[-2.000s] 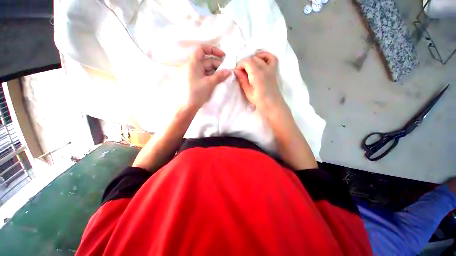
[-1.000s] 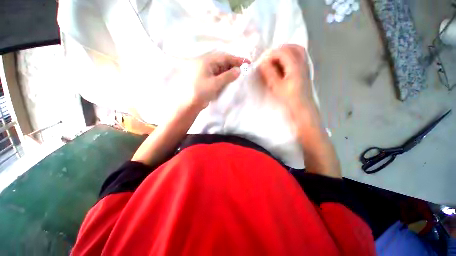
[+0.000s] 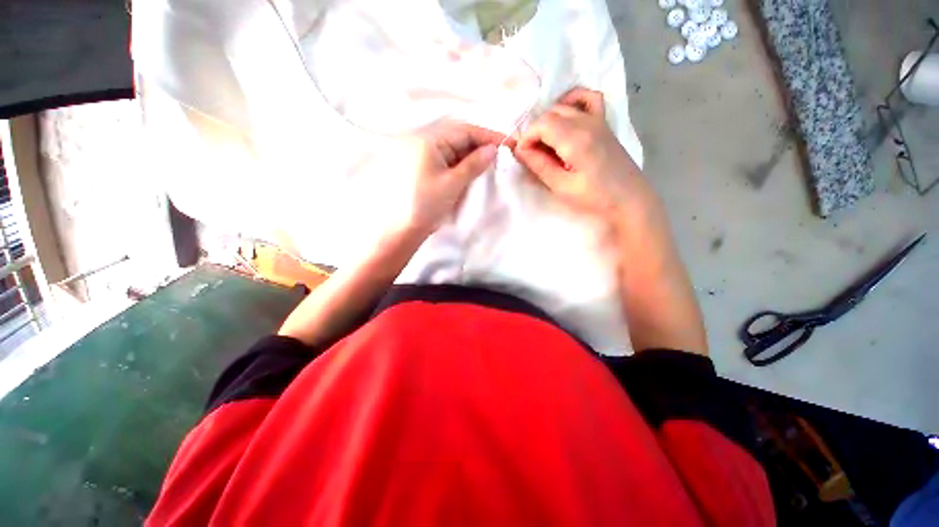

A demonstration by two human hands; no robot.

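The white garment (image 3: 556,268) lies over the table edge and the wearer's lap. My left hand (image 3: 453,170) pinches the garment between thumb and fingers. My right hand (image 3: 566,144) is closed beside it, its fingertips almost touching the left ones at the cloth. What the right fingertips pinch is too small to tell; a fine thread line shows near them. A button between the hands cannot be made out clearly.
Several white buttons (image 3: 696,29) lie beside the speckled stone bar (image 3: 824,113). Black shears (image 3: 824,314) lie at the right. A white thread cone (image 3: 919,78) and a thin wire frame (image 3: 906,154) are at the far right. A green surface (image 3: 134,381) is at the left.
The head view has shifted, showing more buttons. My right hand moved away to the right, blurred, and is now back beside the left. A white button seen at the left fingertips is now hardly visible.
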